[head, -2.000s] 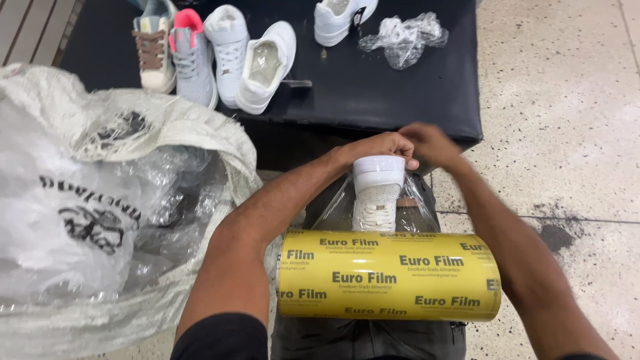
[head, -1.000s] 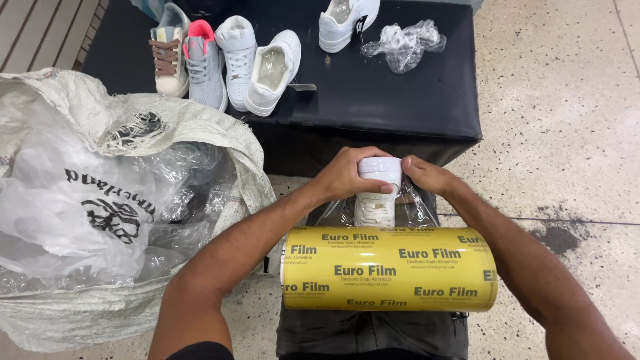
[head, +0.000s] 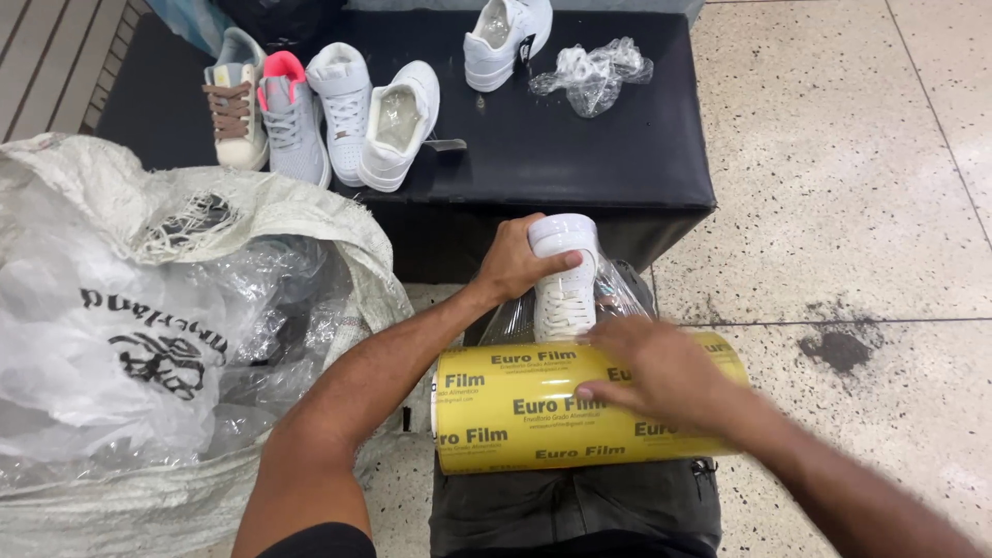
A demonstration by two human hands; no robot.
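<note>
A white lace-up sneaker [head: 566,291] stands toe up beyond a large yellow printed roll of plastic film [head: 558,449] that lies across my lap. My left hand [head: 521,262] grips the sneaker near its toe, with the thumb across the upper. Clear film [head: 620,291] stretches between the roll and the sneaker. My right hand [head: 663,372], blurred, is over the upper right part of the roll, near the sneaker's lower end. Its fingers are apart, and nothing shows in them. The roll hides the heel end of the sneaker.
On a black padded bench [head: 573,170] stand several sneakers [head: 294,128], another white shoe [head: 504,43] and crumpled clear film [head: 597,74]. A woven white sack [head: 372,256] holding clear plastic is at the left. Speckled floor tiles [head: 814,194] lie to the right.
My right hand has moved from beside the sneaker's toe down over the yellow roll. My left hand has stayed on the sneaker, and more of the laces shows than one second ago.
</note>
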